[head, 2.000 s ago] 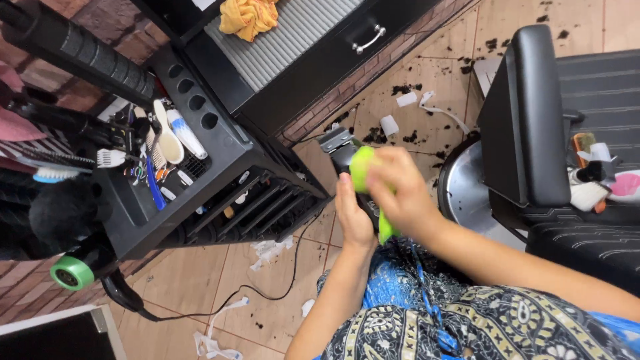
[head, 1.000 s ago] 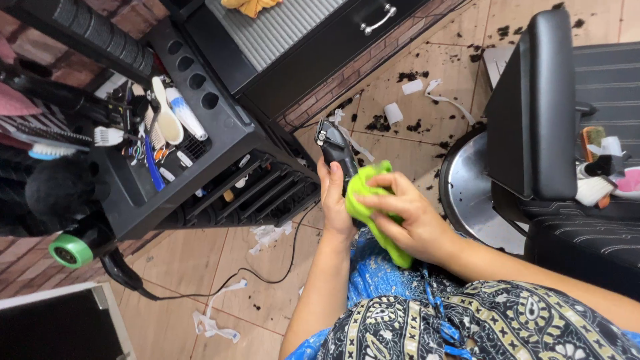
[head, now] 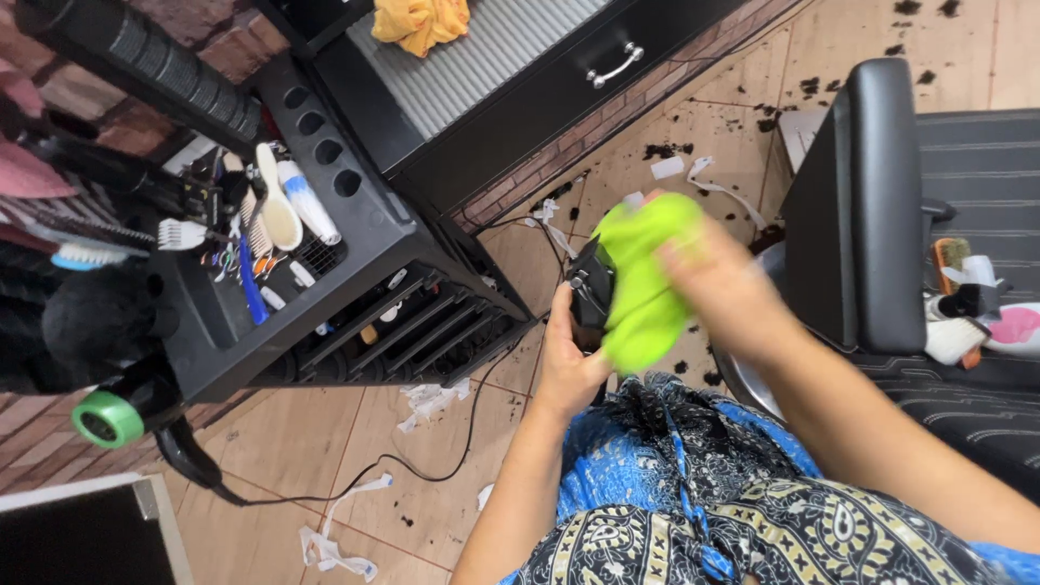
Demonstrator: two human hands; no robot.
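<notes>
Near the middle of the head view, my left hand (head: 569, 357) grips a black hair clipper (head: 591, 286) by its body. My right hand (head: 723, 280), blurred, holds a bright green cloth (head: 654, 284) against the clipper's right side. The cloth hides part of the clipper and some fingertips. The clipper's upper end is only partly visible. Both hands are above my patterned clothing, between the black trolley and the salon chair.
A black trolley (head: 378, 244) with brushes, combs and a hair dryer (head: 114, 414) stands at left. A drawer unit (head: 536, 122) bears an orange cloth (head: 421, 23). The salon chair (head: 886, 203) is at right. Hair clippings, paper strips and a cord (head: 422, 479) lie on the floor.
The clipper, seen more fully one second ago, is now partly covered by the green cloth. My right hand and the cloth have moved up beside its upper part.
</notes>
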